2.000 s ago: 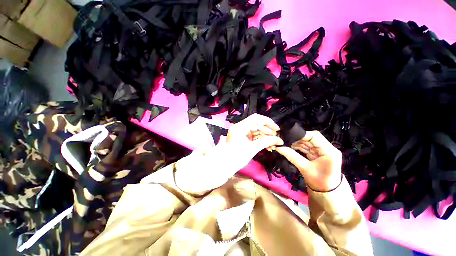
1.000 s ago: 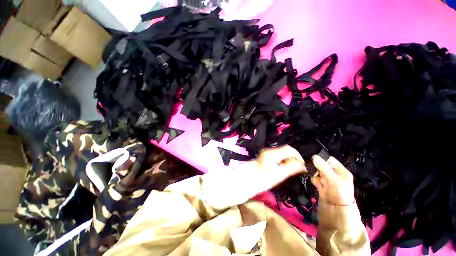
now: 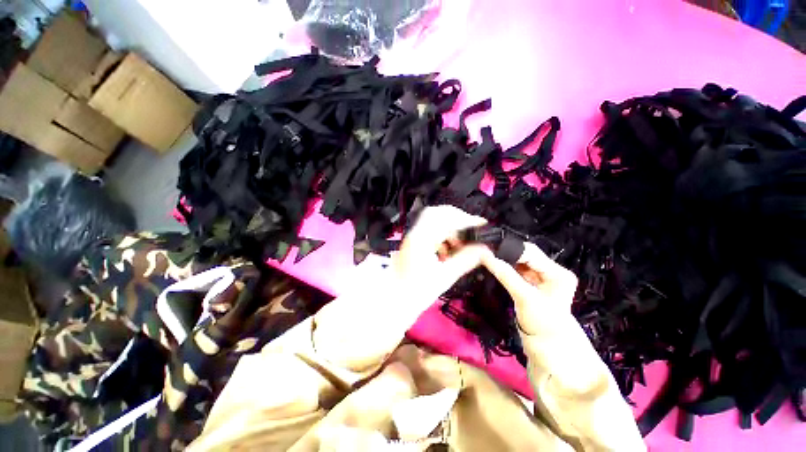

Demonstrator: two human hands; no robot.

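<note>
My left hand [image 3: 437, 247] and my right hand [image 3: 541, 281] are close together over the near edge of the pink table. Both grip a short black webbing strap [image 3: 510, 247]. A dark piece, perhaps a buckle [image 3: 477, 235], shows at my left fingertips; its shape is too small to make out. Behind and right of my hands lies a middle pile of small black buckles [image 3: 579, 238]. The left pile of straps [image 3: 353, 132], some with small camouflage tabs, lies beyond my left hand.
A large heap of loose black straps [image 3: 733, 203] lies at the right. A clear plastic bag [image 3: 362, 26] is at the far edge of the pink tabletop [image 3: 530, 62]. Camouflage fabric [image 3: 124, 300], a dark sack [image 3: 66, 221] and cardboard boxes [image 3: 141, 101] are at the left.
The view has shifted, showing more of the far table edge. My hands, apart one second ago, are now close together, with the strap visible between them.
</note>
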